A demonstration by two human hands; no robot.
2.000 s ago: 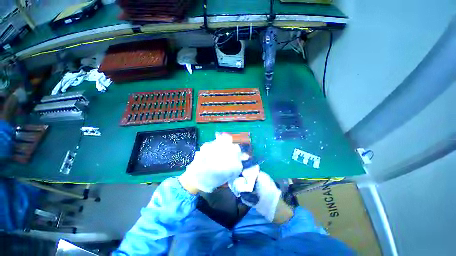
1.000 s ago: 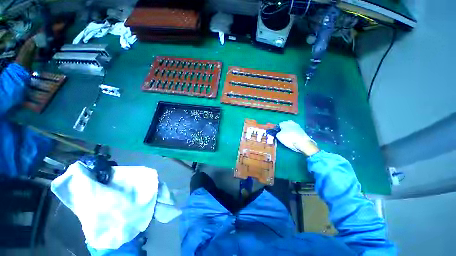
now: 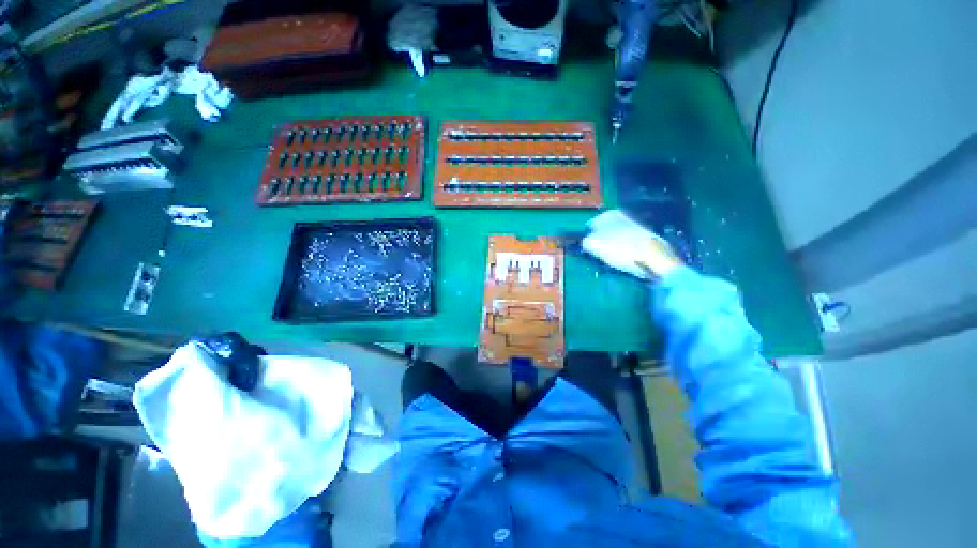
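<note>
The orange jig (image 3: 523, 317) lies at the bench's front edge, with a white toothed piece (image 3: 525, 268) in its upper part. My right hand (image 3: 627, 244), in a white glove, is just right of the jig's top. A small dark part, blurred, shows at its fingertips. My left hand is low at the left, off the bench. A large white cloth (image 3: 252, 439) covers most of it, and a dark rounded thing (image 3: 238, 362) shows at the cloth's top. The left fingers are hidden.
A black tray (image 3: 360, 270) with silver bits is left of the jig. Two orange-brown trays (image 3: 343, 161) (image 3: 519, 164) lie behind. A dark flat plate (image 3: 654, 198) is at right. An electric screwdriver (image 3: 632, 59) hangs at the rear. A person's blue sleeve (image 3: 43, 375) is at far left.
My hands were together over the jig and are now apart, the left low with the white cloth. Since the middle frame, my right hand has moved slightly off the jig. The view has shifted.
</note>
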